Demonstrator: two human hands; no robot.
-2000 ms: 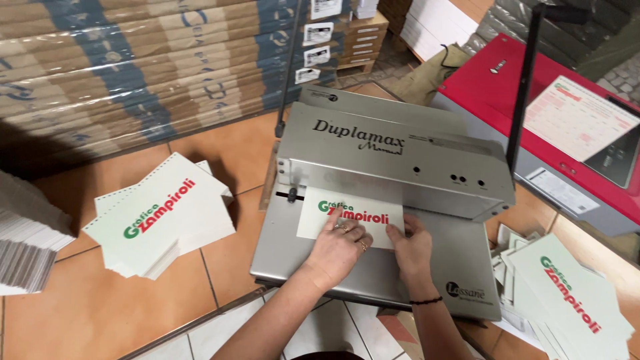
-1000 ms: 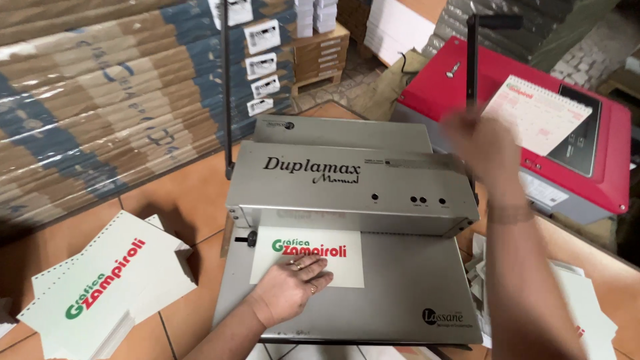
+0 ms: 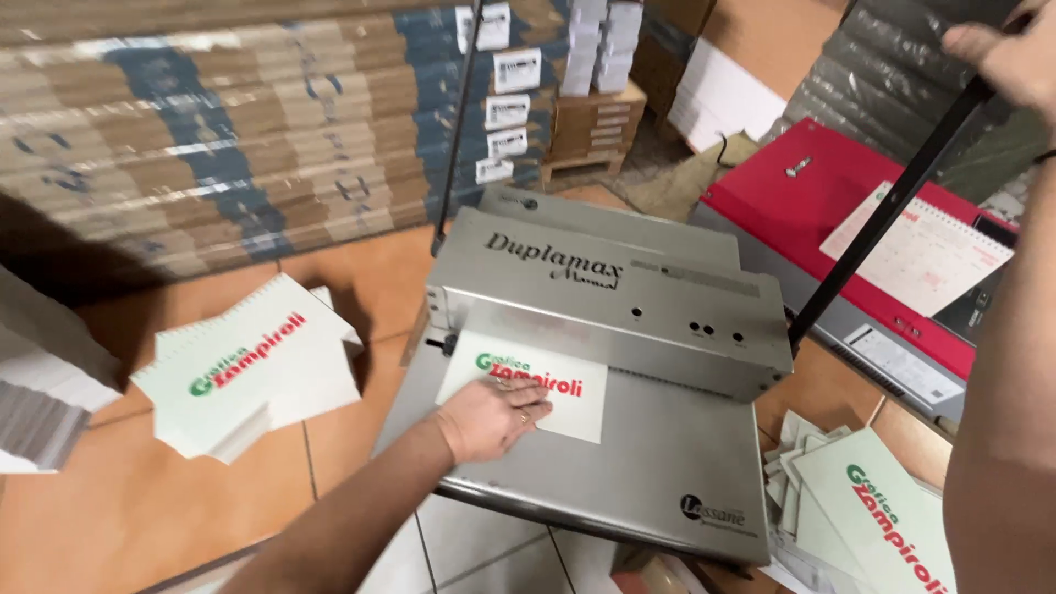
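A grey Duplamax manual hole-punching machine [image 3: 676, 437] stands in the middle. A printed card [image 3: 569, 417] lies on its bed, the far edge in the slot. My left hand [image 3: 495, 417] rests flat on the card, fingers together, pressing it from above. At the upper right my right hand [image 3: 1002, 62] is closed around the top of the machine's black lever [image 3: 899, 206], partly cut off by the frame edge. Cards with holes along one edge [image 3: 256, 371] lie stacked at the left. More printed cards [image 3: 883, 511] lie at the right, partly behind my right forearm.
A red and grey machine [image 3: 759, 181] at the right bears a wire-bound calendar [image 3: 916, 247]. Wrapped cardboard bundles [image 3: 330, 107] line the back left. A tall stack of paper [image 3: 41, 371] stands at the left edge. A second black lever arm [image 3: 458, 124] rises from the machine's left side.
My right hand has left the card, where it was two seconds ago, and now holds the lever at the upper right. My left hand has stayed on the card.
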